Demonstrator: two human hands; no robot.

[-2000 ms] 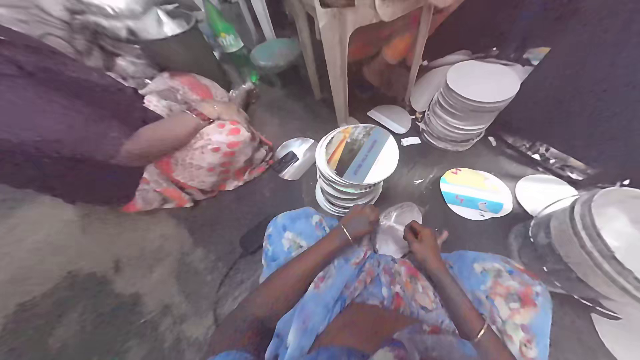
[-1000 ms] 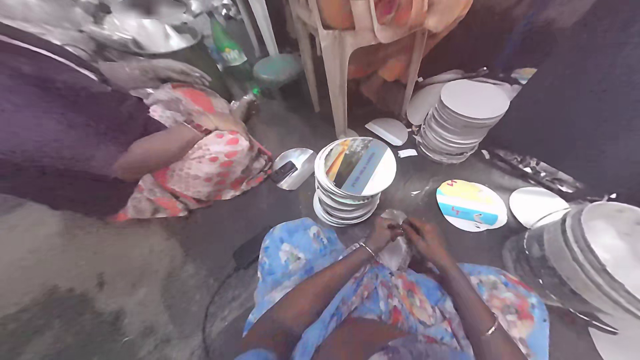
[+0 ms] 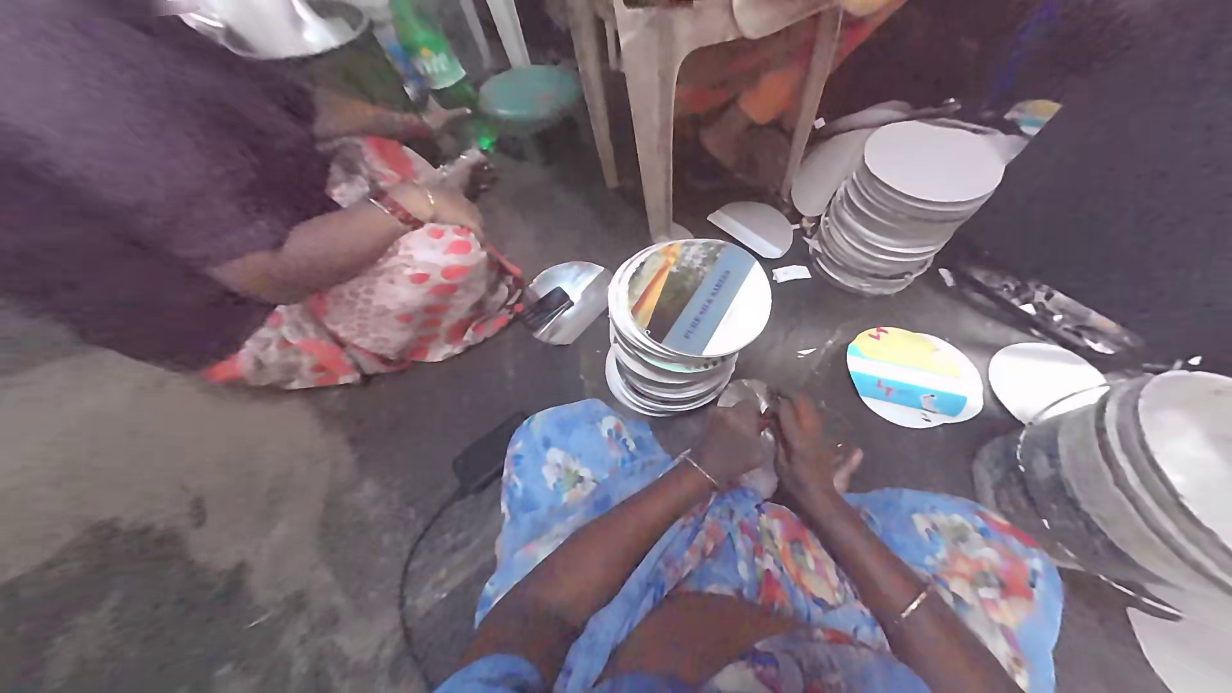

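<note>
My left hand [image 3: 733, 445] and my right hand [image 3: 805, 445] are side by side above my lap, both closed on a thin, pale, translucent piece [image 3: 749, 393], perhaps plastic film. The fingers cover much of it, so its shape is unclear. Just beyond my left hand stands a stack of round printed discs [image 3: 688, 318], the top one bearing a picture and writing. To the right of my hands a yellow, white and blue disc [image 3: 914, 375] lies on the floor, beside a plain white disc [image 3: 1044, 380].
Tall stacks of pale discs stand at back right [image 3: 934, 159] and right [image 3: 1189, 433]. Plastic chair legs [image 3: 652, 125] rise ahead. A folded silvery disc [image 3: 568, 303] lies left of the printed stack. Another person's arm [image 3: 327, 245] is at left; a dark cable [image 3: 409, 568] runs near my knee.
My hands have come closer together than two seconds ago, and the pale piece, then spread out between them, is now gathered in the fingers. The other person's arms have shifted.
</note>
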